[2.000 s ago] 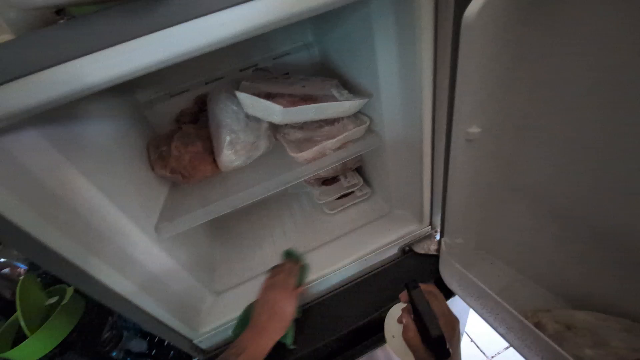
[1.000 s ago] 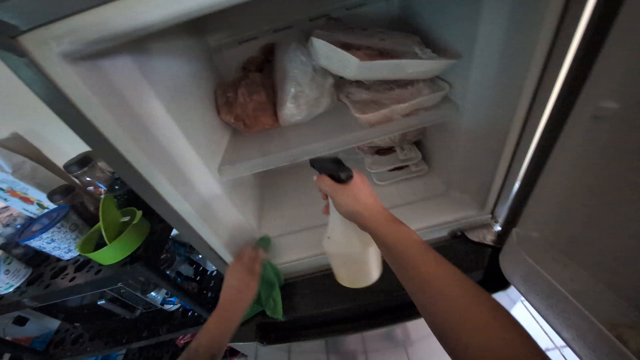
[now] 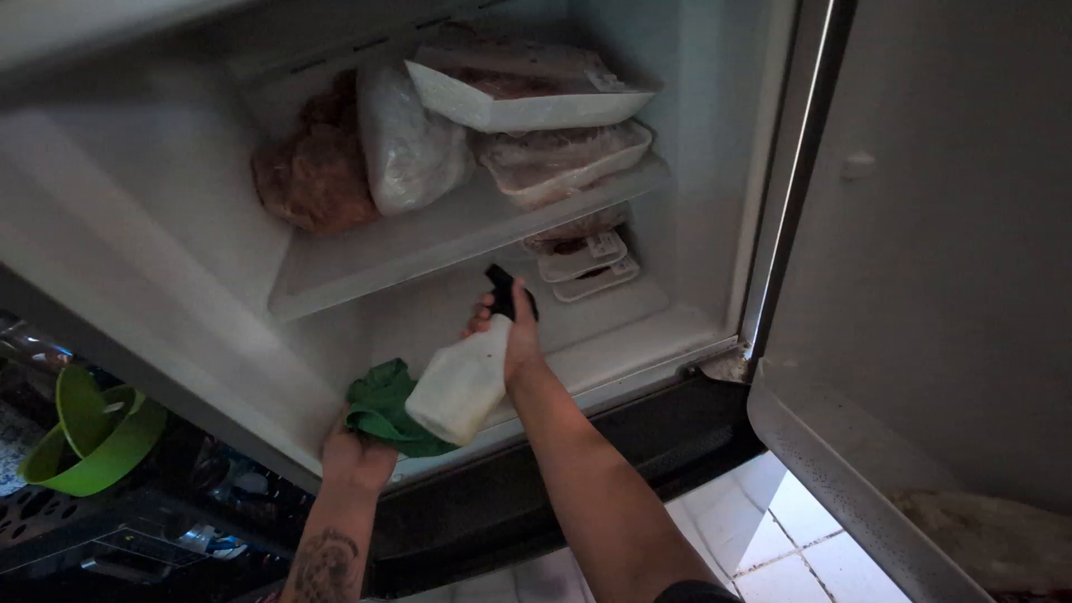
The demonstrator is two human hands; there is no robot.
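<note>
My right hand (image 3: 512,331) grips the black trigger head of a spray bottle (image 3: 465,385) with a pale, translucent body. The bottle tilts in front of the lower compartment of an open freezer (image 3: 586,360). Lower left, at the compartment's front edge, my left hand (image 3: 358,452) holds a green cloth (image 3: 392,410). Part of the cloth lies behind the bottle. Wrapped foam trays of meat (image 3: 536,109), a clear plastic bag (image 3: 414,151) and a bag with brownish contents (image 3: 316,180) rest on the freezer shelf (image 3: 402,260).
Smaller wrapped trays (image 3: 590,264) are stacked under the shelf at the right. The freezer door (image 3: 938,251) stands open on the right. At the left, a green plastic bowl (image 3: 105,448) sits on a black rack (image 3: 50,507). White floor tiles (image 3: 796,536) show below.
Two seconds ago the bottle was low at the right, outside the freezer; it was then raised in front of the lower compartment. The cloth has since moved from the compartment floor toward its left side.
</note>
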